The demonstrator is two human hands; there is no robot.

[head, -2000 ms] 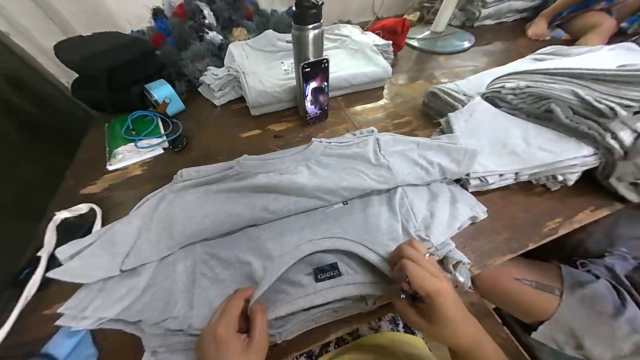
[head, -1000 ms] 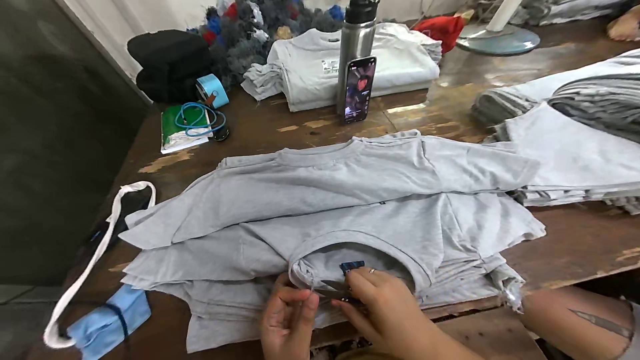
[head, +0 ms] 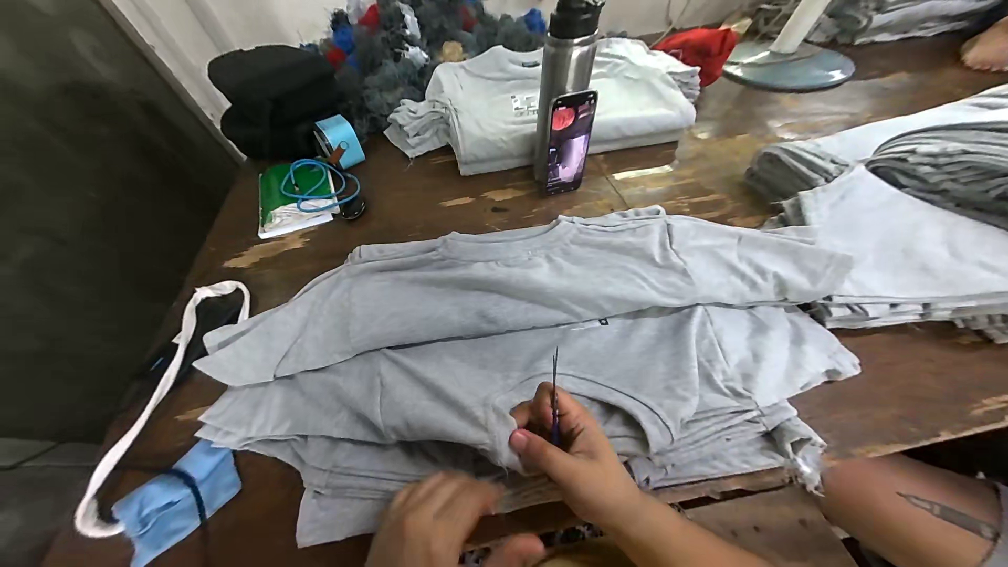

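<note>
Grey T-shirts [head: 441, 354] lie stacked in overlapping rows at the table's front edge. My right hand [head: 563, 441] pinches the neckband of the front shirt near its left side and also holds a small thin-bladed cutting tool [head: 555, 394], blade pointing up; its handle is mostly hidden in the fingers. Beside it at lower left, my left hand [head: 441, 520] is blurred over the shirts' front edge, fingers apart, with nothing visible in it.
Behind stand a steel bottle [head: 568, 63], a smartphone [head: 570, 142] leaning on it and folded shirts [head: 646, 94]. More grey shirts [head: 906, 236] are piled right. Blue cloth [head: 181, 496] and a white strap [head: 142, 425] lie left. Another person's leg [head: 906, 504] is at lower right.
One second ago both my hands were together at the front shirt's neckline; now my left hand has come away from it, down and left. The cutting tool's blade now points upward.
</note>
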